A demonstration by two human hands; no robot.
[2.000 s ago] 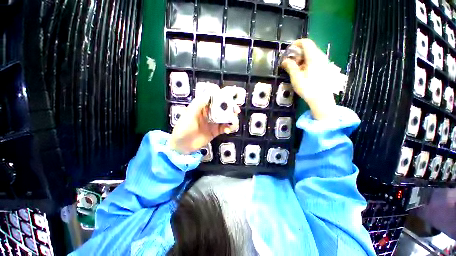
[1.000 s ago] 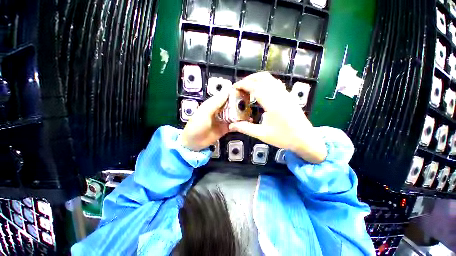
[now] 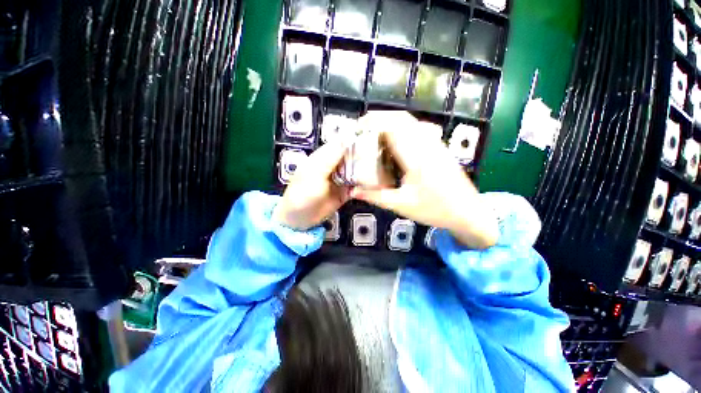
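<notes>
My left hand (image 3: 315,188) and my right hand (image 3: 426,173) meet over the black compartment tray (image 3: 367,106). Between them they hold a stack of silver-white housings (image 3: 363,161). The stack's striped edges show at my left fingers. My right fingers curl over its right side and are blurred, so the front housing's face is partly hidden. Other housings, such as one at the left (image 3: 297,116), sit in the tray's nearer rows, each with a dark round centre. The pockets in the farther rows look shiny grey-black. My hands hide several middle pockets.
Ribbed piles of black trays stand at left (image 3: 154,130) and right (image 3: 607,138). A filled tray (image 3: 644,230) is at the far right. A torn white patch (image 3: 538,124) lies on the green surface. A green-framed fixture (image 3: 141,301) is lower left, and dark equipment with red lights (image 3: 596,326) lower right.
My right hand has come from the tray's right side to the stack in my left hand. Since a second ago, its fingers have closed further over the front housing. The view has shifted slightly.
</notes>
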